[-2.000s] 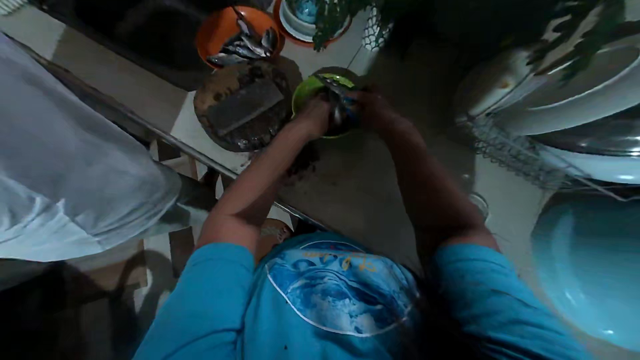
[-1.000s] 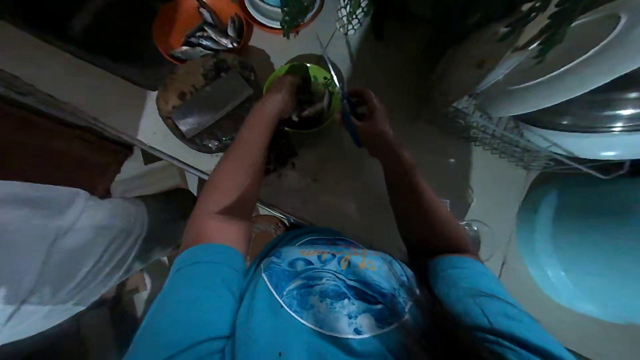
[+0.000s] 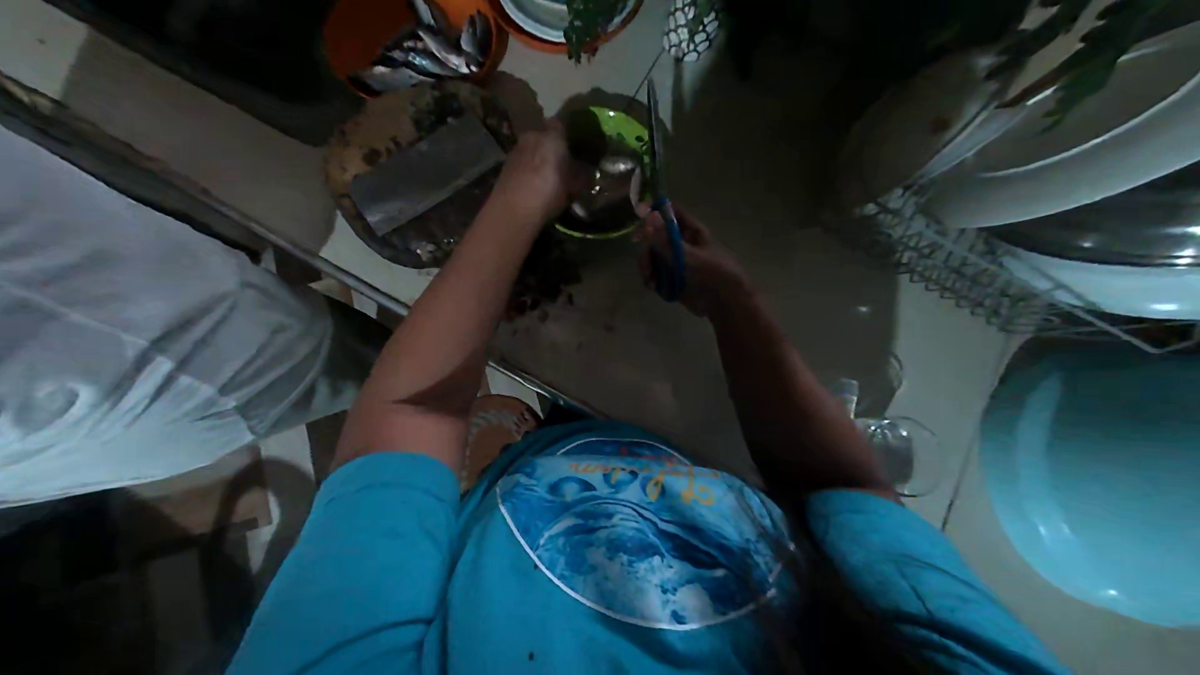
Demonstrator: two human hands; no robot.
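My right hand [image 3: 696, 262] holds blue-handled scissors [image 3: 667, 234] at the right rim of a green bowl [image 3: 623, 122], blades pointing up the view. At the bowl's left rim is my left hand [image 3: 548, 169]; its fingers are in shadow, so what they hold cannot be told. A pale, shiny piece, probably fish, shows in the bowl. Left of the bowl a cleaver blade [image 3: 427, 173] lies flat on a round wooden chopping block [image 3: 342, 159]. Several small silvery fish [image 3: 436, 47] lie in an orange bowl [image 3: 342, 37] behind the block.
A wire dish rack [image 3: 947, 253] with large white dishes stands at the right, above a light-blue basin [image 3: 1097, 487]. A glass mug [image 3: 900, 455] is near my right forearm. Dark scraps [image 3: 548, 281] lie before the green bowl. A person in pale clothing [image 3: 141, 328] is at the left.
Two seconds ago both my hands were together over the green bowl. They have since moved apart, and the scissors now show plainly in my right hand.
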